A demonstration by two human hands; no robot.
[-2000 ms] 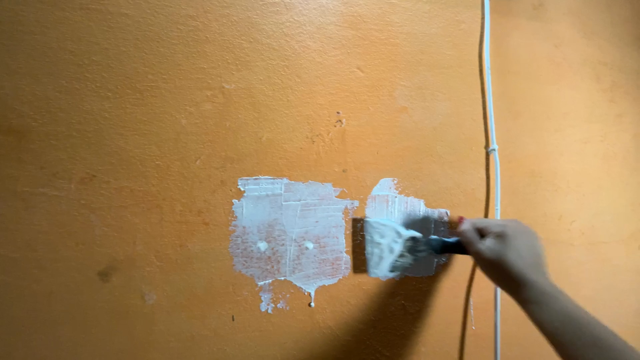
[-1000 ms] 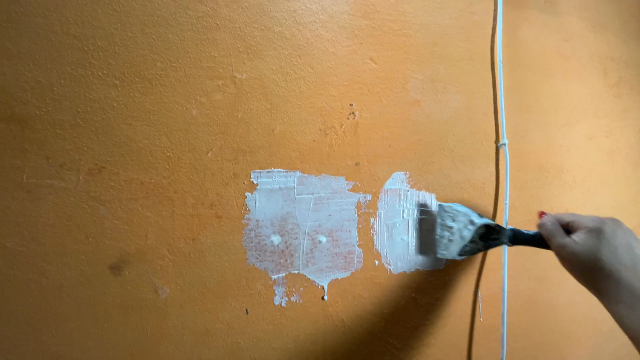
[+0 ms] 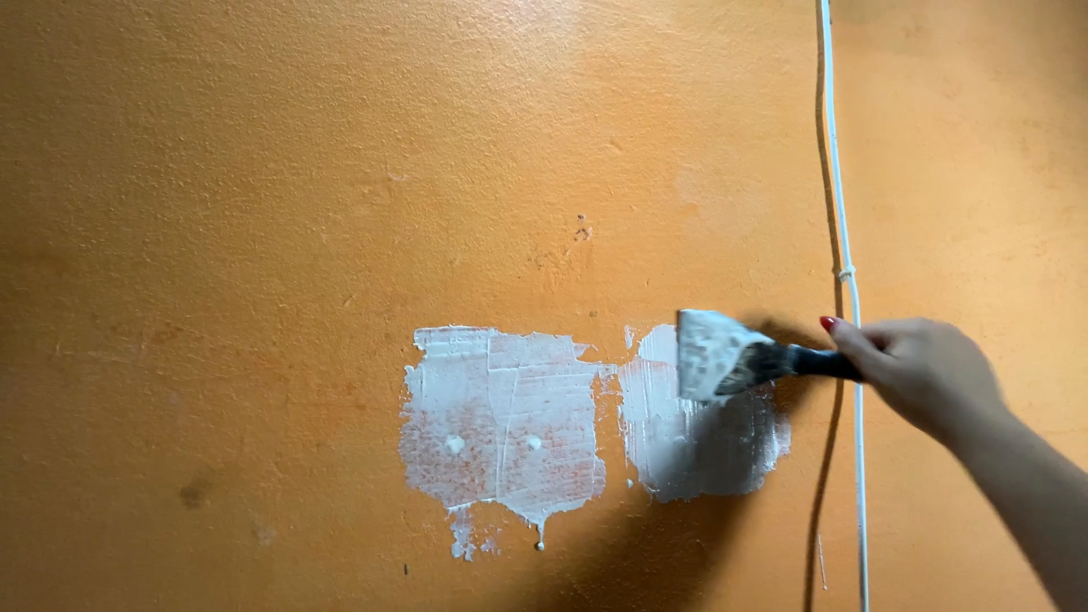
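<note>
My right hand [image 3: 922, 374] comes in from the lower right, closed around the black handle of a putty knife [image 3: 722, 361]. White filler coats the knife's blade, which points left over the top of the right-hand filler patch [image 3: 671, 425]. Whether the blade touches the wall I cannot tell. Left of it, a wider patch of white filler [image 3: 544, 408] has ridges, two small white lumps and a drip at its lower edge. A narrow orange strip lies between the patches, with thin smears across it. My left hand is out of view.
An orange painted wall [image 3: 255, 212] fills the view. A white cable [image 3: 837, 170] runs down it at the right, passing behind the knife handle, with a tie or clip [image 3: 846, 274] partway down. Small chips mark the paint above the patches. Shadows of arm and knife fall below.
The putty knife has moved from the right patch's right edge to its upper part, my right hand along with it. The right patch reaches farther right than two seconds ago.
</note>
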